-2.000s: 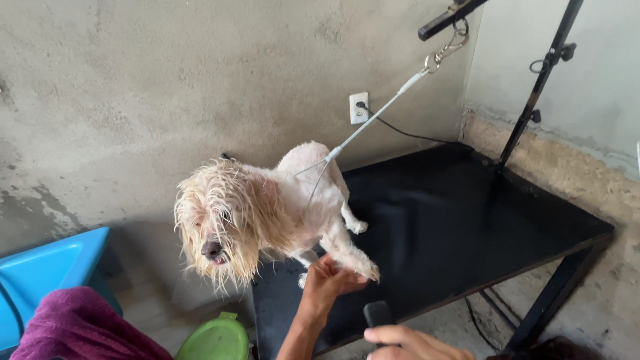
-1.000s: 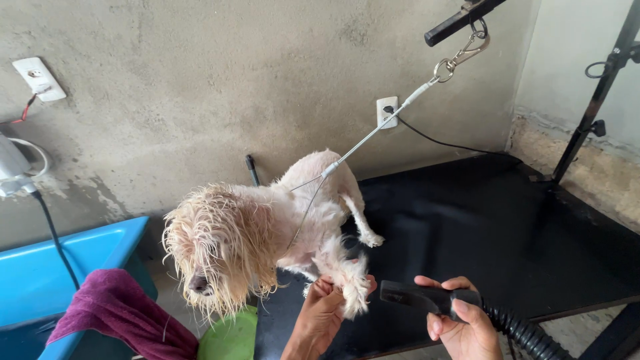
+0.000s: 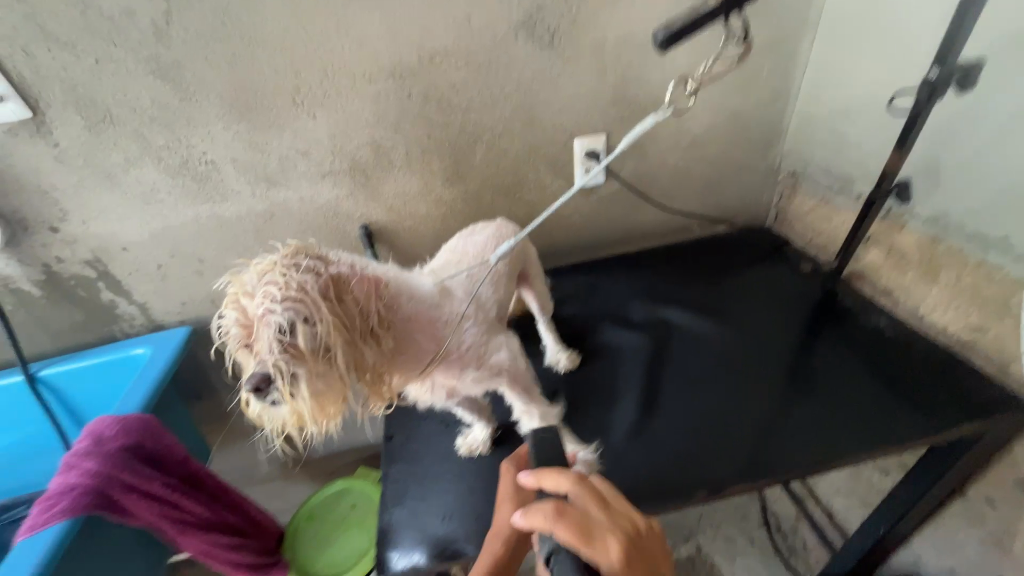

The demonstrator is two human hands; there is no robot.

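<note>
A light-coated dog (image 3: 448, 308) with a short-clipped body and damp, shaggy head stands on the black padded grooming table (image 3: 704, 360). A pale grooming loop (image 3: 572, 188) runs from its neck to a metal clip (image 3: 712, 68) on the overhead arm. My right hand (image 3: 596, 520) is closed around a black dryer hose nozzle (image 3: 548, 448), pointed at the dog's front leg. Behind the nozzle, my left hand (image 3: 508, 504) is at that front paw (image 3: 582, 456); its fingers are mostly hidden, so its hold cannot be made out.
A blue tub (image 3: 160, 368) stands at the left with a purple towel (image 3: 136, 488) over its rim. Beside the table's near left corner is a green lid or basin (image 3: 332, 524). The black post (image 3: 904, 152) rises at the right, and a plugged-in cord (image 3: 664, 208) runs along the wall.
My right hand has brought the nozzle left, from beside the paw to over the front leg. One second ago my left hand held the front paw; now it is partly covered.
</note>
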